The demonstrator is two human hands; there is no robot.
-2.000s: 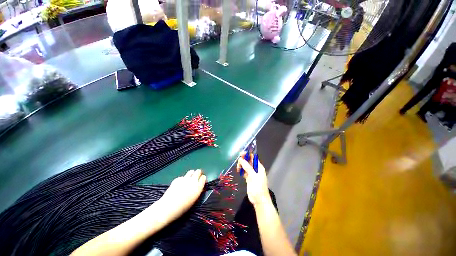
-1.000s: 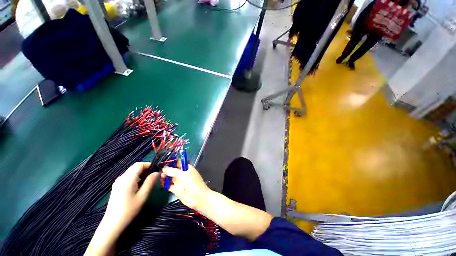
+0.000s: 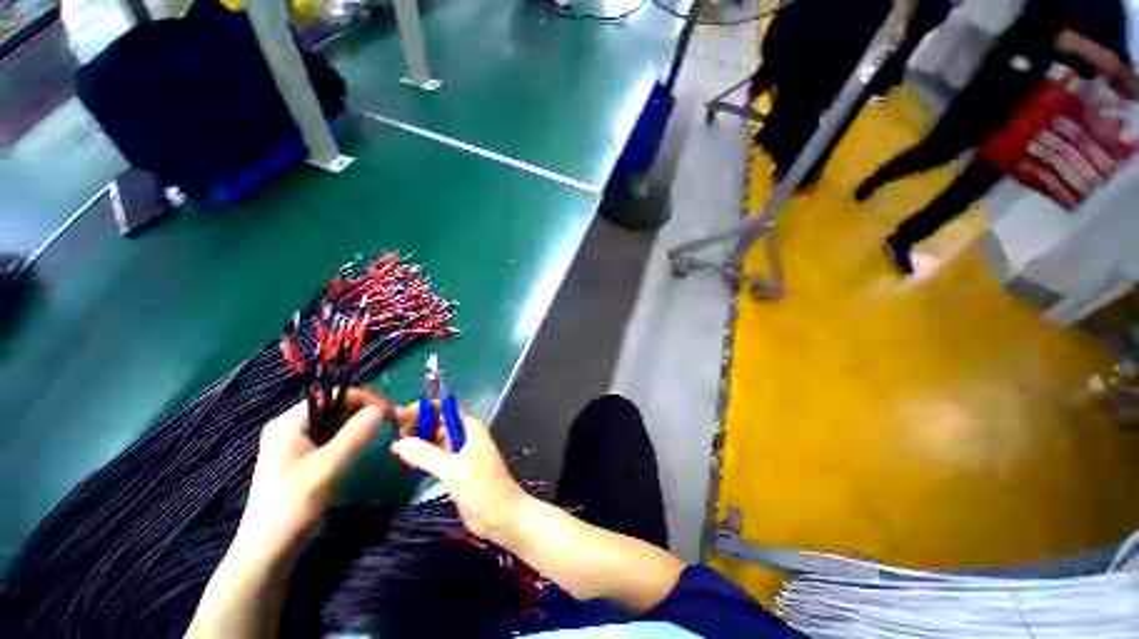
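Observation:
My left hand (image 3: 306,462) holds a small bunch of black cables whose red wire ends (image 3: 327,343) stick up above the fingers. My right hand (image 3: 468,472), close to its right, holds blue-handled pliers (image 3: 440,406) with the silver jaws pointing up. My right fingertips are near the left hand; whether they pinch a wire is unclear. A thick bundle of black cables (image 3: 175,456) lies on the green table, its red ends (image 3: 400,297) fanned out just beyond my left hand. More black cables with red ends (image 3: 525,580) lie at the lap.
A dark cloth (image 3: 187,100), a phone (image 3: 138,202) and metal posts (image 3: 294,94) stand or lie at the table's far left. A wheeled rack (image 3: 762,237) with black cables is beyond the table. A person (image 3: 968,156) with a red bag walks on the yellow floor. White cables (image 3: 949,602) lie lower right.
My left hand has lifted a small bunch upright, apart from the pile. The pliers are now clear of the wire ends, jaws up. The person with the red bag is nearer.

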